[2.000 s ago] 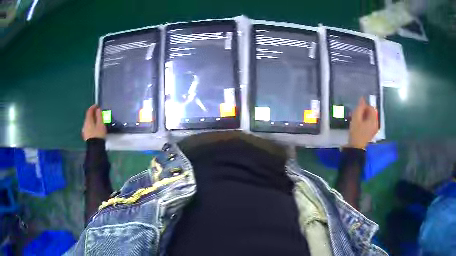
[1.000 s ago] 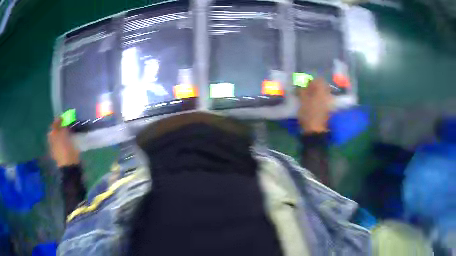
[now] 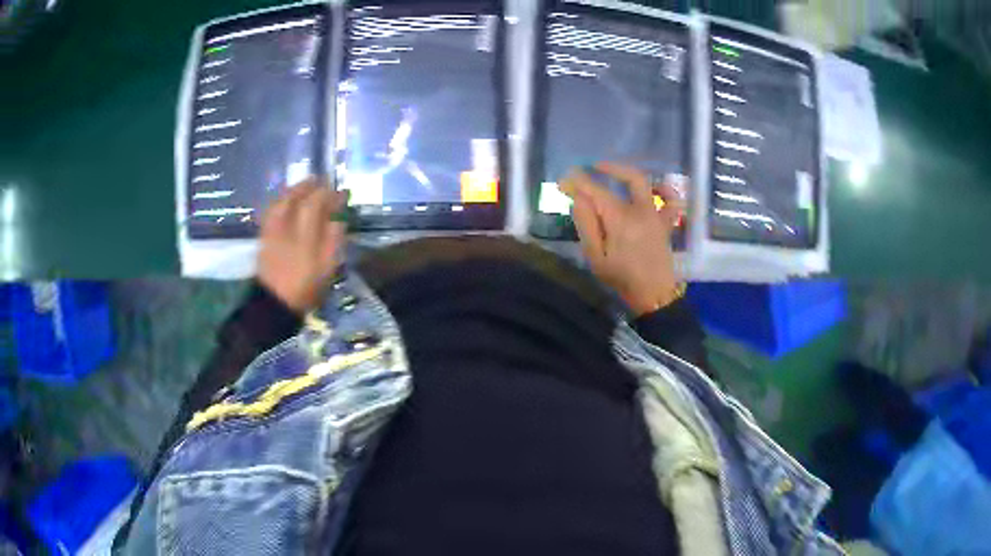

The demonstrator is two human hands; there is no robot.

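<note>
Several tablets lie side by side in whitish foam sleeves. The far-left tablet and the far-right tablet show dark screens with a column of short white text lines. The second tablet and the third tablet show text at the top and coloured blocks near the bottom; glare lies on the second. My left hand is over the gap between the first two tablets' lower corners, fingers bent, holding nothing. My right hand is over the third tablet's lower part, fingers apart, its index finger near the pale block.
The tablets lie on a dark-green bench. A white paper sheet lies right of the row. Blue bins stand below the bench edge on both sides. A light-blue shape is at the lower right.
The outer tablets' screens have changed from coloured blocks to text lists. My left hand has moved right from the first tablet's outer corner. My right hand has moved from the fourth tablet to the third.
</note>
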